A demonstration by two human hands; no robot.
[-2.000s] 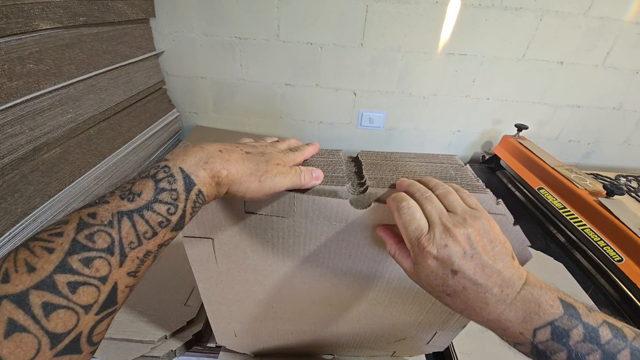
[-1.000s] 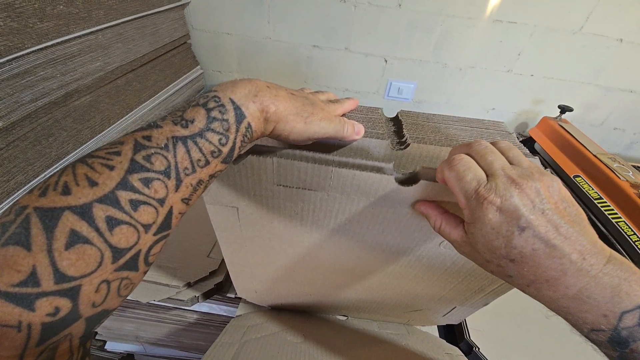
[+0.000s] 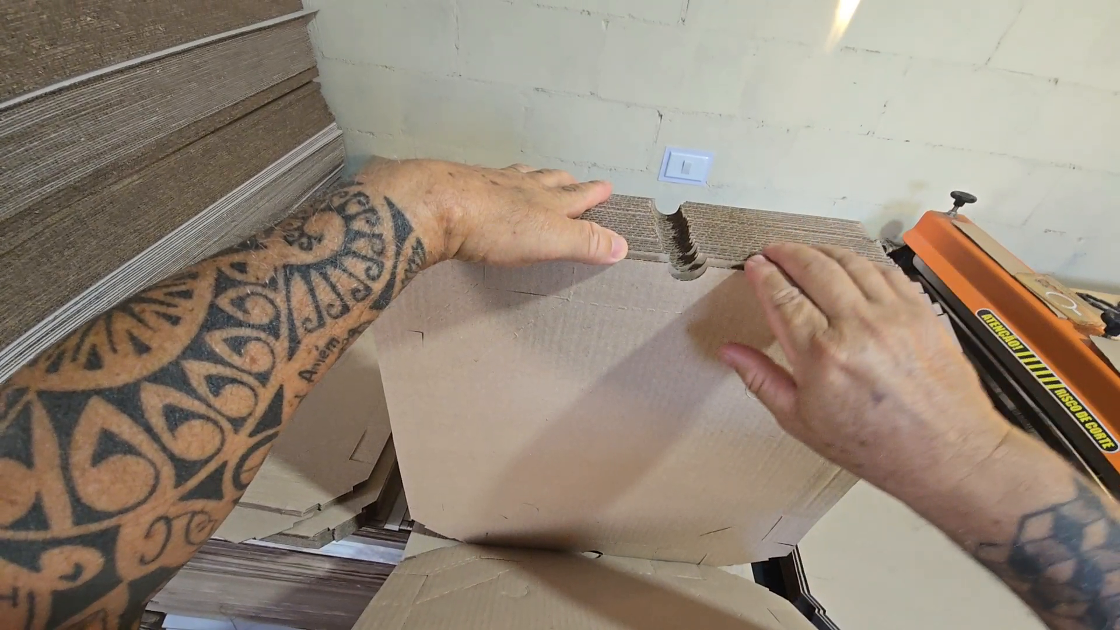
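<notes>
A stack of die-cut corrugated cardboard blanks (image 3: 604, 376) stands on edge in front of me, its ridged top edges showing beside a row of aligned round notches. My left hand (image 3: 516, 214) lies flat across the top edges, left of the notches, fingers spread. At the right, my right hand (image 3: 849, 341) has its fingertips on the front blank's top edge and its thumb apart in front of the face; nothing is plainly pinched. Another cardboard blank (image 3: 560, 591) lies at the bottom, below the upright stack.
Tall piles of cardboard sheets (image 3: 157, 140) rise on the left. More cut blanks (image 3: 324, 437) lie below my left forearm. An orange machine guard (image 3: 1024, 324) with a warning label and black knob stands at the right. Behind is a block wall (image 3: 525, 96) with a switch plate (image 3: 685, 165).
A blank my right hand held tilted forward a second ago is no longer between its fingers. Another blank now shows at the bottom, lower than in the oldest frame. My left hand stays on the stack.
</notes>
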